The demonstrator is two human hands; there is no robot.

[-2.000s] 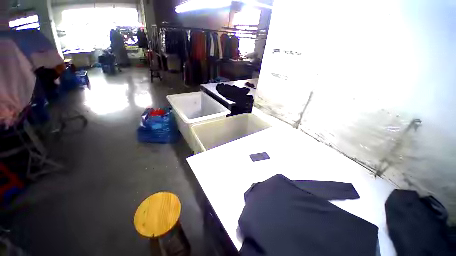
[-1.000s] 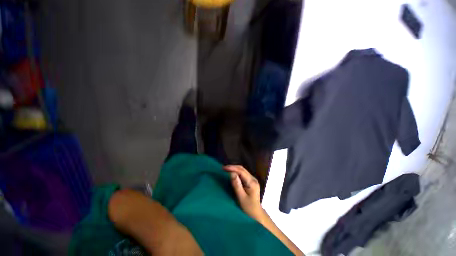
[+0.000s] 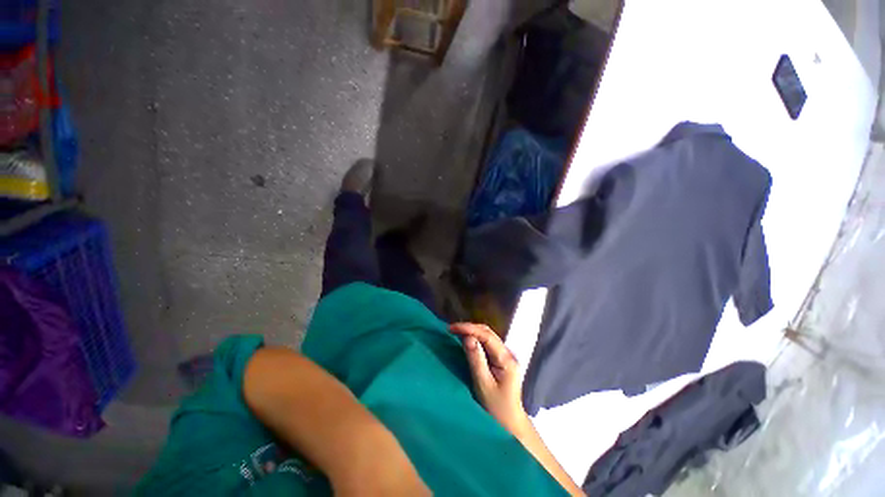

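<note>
A dark grey long-sleeved garment (image 3: 650,262) lies spread on the white table, collar towards the far end. One sleeve (image 3: 509,250) hangs over the table's near-side edge; the other lies bent on the table. My right hand (image 3: 493,369) is low beside the table edge, in front of my green top, its fingers loosely curled and partly apart. It does not touch the garment and nothing shows in it. My left arm is bent across the bottom of the picture; my left hand is out of view.
A dark garment heap (image 3: 679,427) lies at the table's back beside the plastic-covered wall. A phone (image 3: 790,87) lies at the far end. Blue plastic (image 3: 514,180) shows under the table. A stool (image 3: 417,27) stands ahead. A blue crate (image 3: 92,301) with purple cloth is at left.
The view has swung from the room down to my body and the table. My right hand has stayed low beside the table over the last second. The garment lies as before.
</note>
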